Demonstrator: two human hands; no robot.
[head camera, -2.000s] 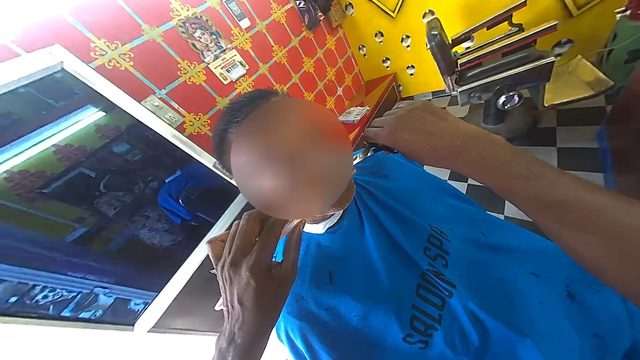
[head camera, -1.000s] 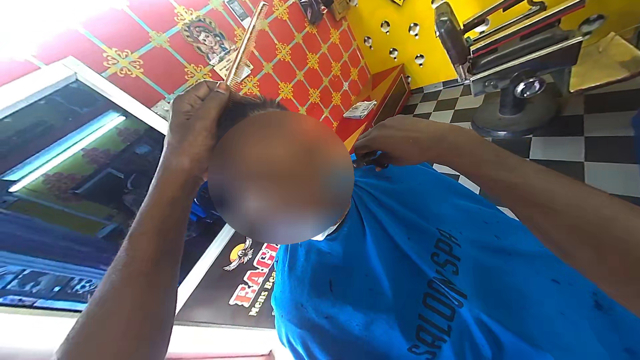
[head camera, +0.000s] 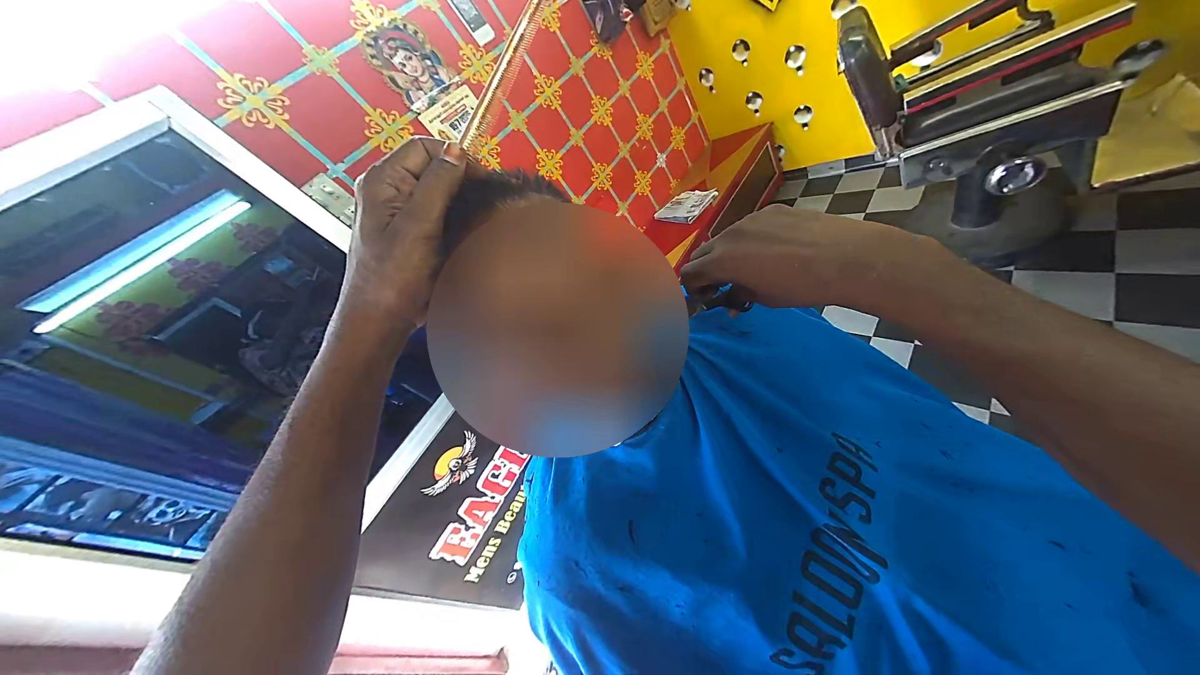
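Note:
A seated person wears a blue barber cape (head camera: 712, 525) with writing and dark hair clippings on it; the face is blurred. At the side of the head, my left hand (head camera: 403, 216) pinches a thin comb (head camera: 506, 80) that points up past the dark hair (head camera: 497, 197). Close to the other side of the head and the cape's shoulder, my right hand (head camera: 759, 258) is curled around the dark handles of scissors (head camera: 722, 298). The scissors' blades are hidden, so how far they part cannot be told.
A white-framed mirror (head camera: 169, 122) stands at the left, with a dark sign (head camera: 422, 553) bearing writing below it. Behind the head, a folded paper (head camera: 686, 206) lies on a red and yellow counter (head camera: 750, 183). A barber chair (head camera: 984, 141) stands on the checkered floor at the upper right.
My left hand has gone from beside the jaw up to the hair at the top of the head, where the comb now shows. My right hand has stayed by the other side of the head.

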